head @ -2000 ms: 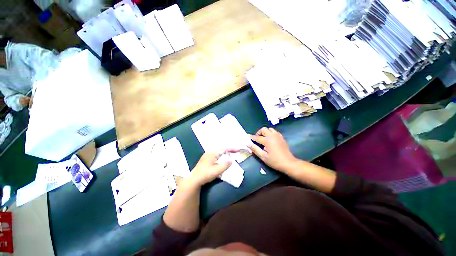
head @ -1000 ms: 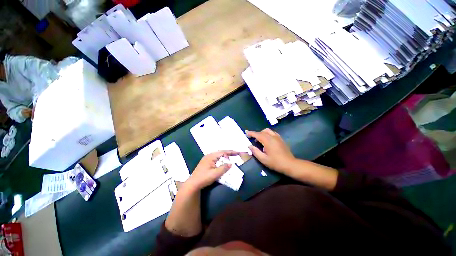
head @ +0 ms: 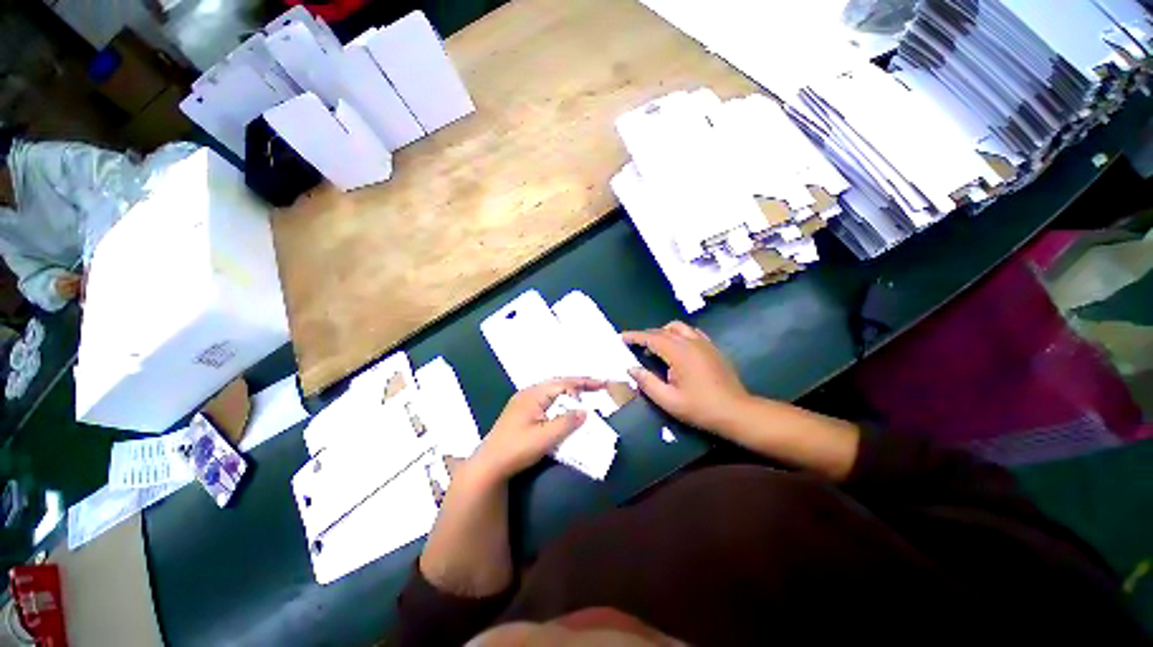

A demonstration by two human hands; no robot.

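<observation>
A flat white box blank [head: 556, 341] lies on the dark green mat in front of me, its hang hole at the far left end. My left hand [head: 534, 427] lies over its near part, thumb and fingers pinching a white flap [head: 584, 447]. My right hand [head: 689, 375] rests at the blank's right edge, fingertips touching it near a brownish tab. The fingers partly hide the near folds. A small white scrap [head: 668, 435] lies just right of the flap.
Loose blanks [head: 379, 474] lie to the left, beside a smartphone [head: 215, 460]. A blank pile [head: 721, 190] and stock stack [head: 986, 101] are at the right. Upright boxes [head: 335, 89] stand on the wooden board [head: 506, 164]. A magenta bag [head: 986, 354] is right; a person's sleeve [head: 51, 202] is far left.
The view has shifted slightly since the oldest frame. My hands stay in nearly the same place on the blank, with only slight changes at the left fingers and flap.
</observation>
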